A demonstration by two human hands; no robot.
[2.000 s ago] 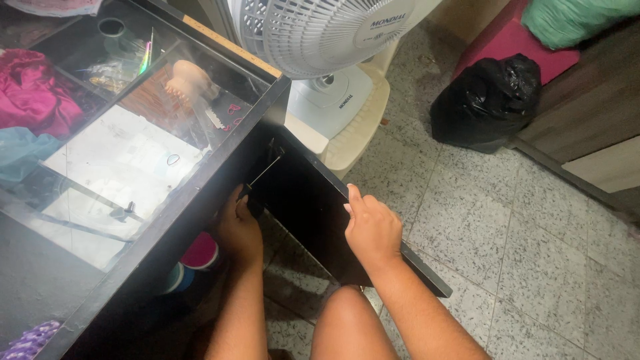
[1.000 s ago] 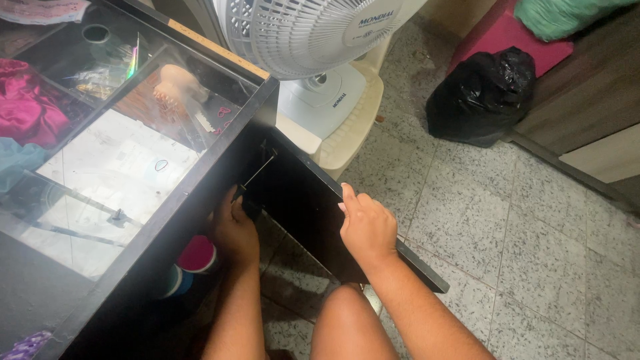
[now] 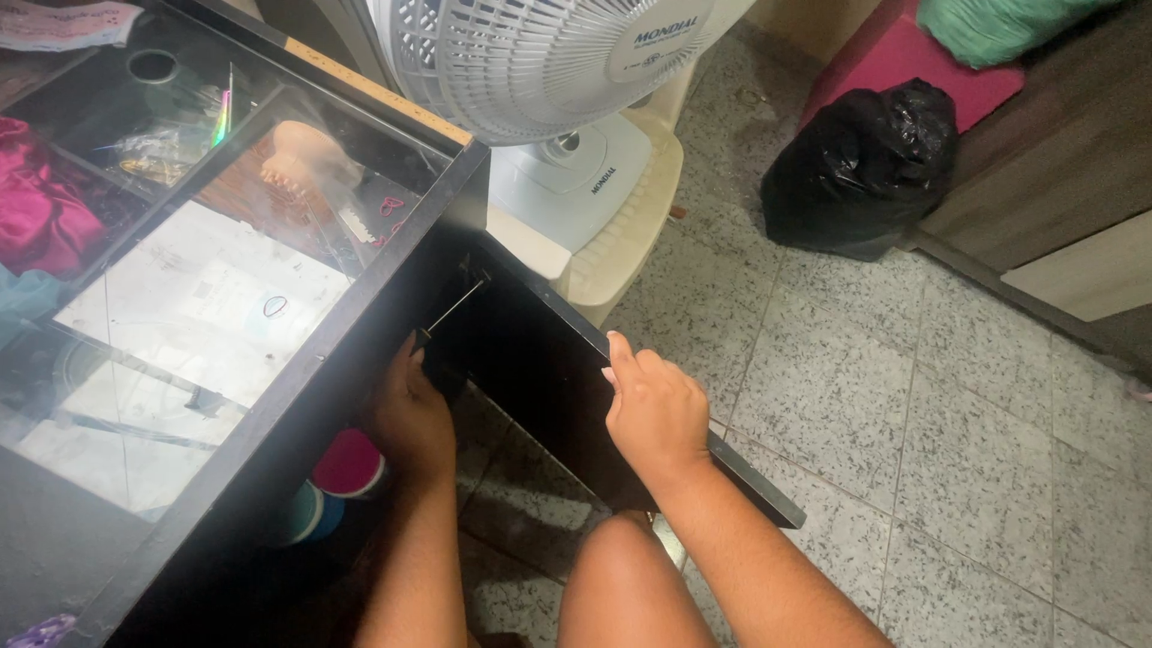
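Note:
A dark cabinet door [image 3: 558,396] stands swung out from the black glass-topped dresser [image 3: 297,378]. My right hand [image 3: 657,405] grips the door's top edge, fingers bent over it. Under the dresser's rim, my left hand [image 3: 416,405] holds a screwdriver [image 3: 454,306] by its dark handle. The thin metal shaft slants up to the inner face of the door near its hinged side, where a small fitting shows dimly. Shadow hides the exact contact of the tip and part of the left fingers.
Behind the door a white Mondial fan [image 3: 567,180] stands on a cream plastic base [image 3: 639,243]. A black plastic bag [image 3: 864,171] lies on the speckled tile floor [image 3: 828,387] by a wooden cabinet [image 3: 1062,171]. Round containers with pink [image 3: 349,463] and teal [image 3: 301,513] tops sit inside the dresser.

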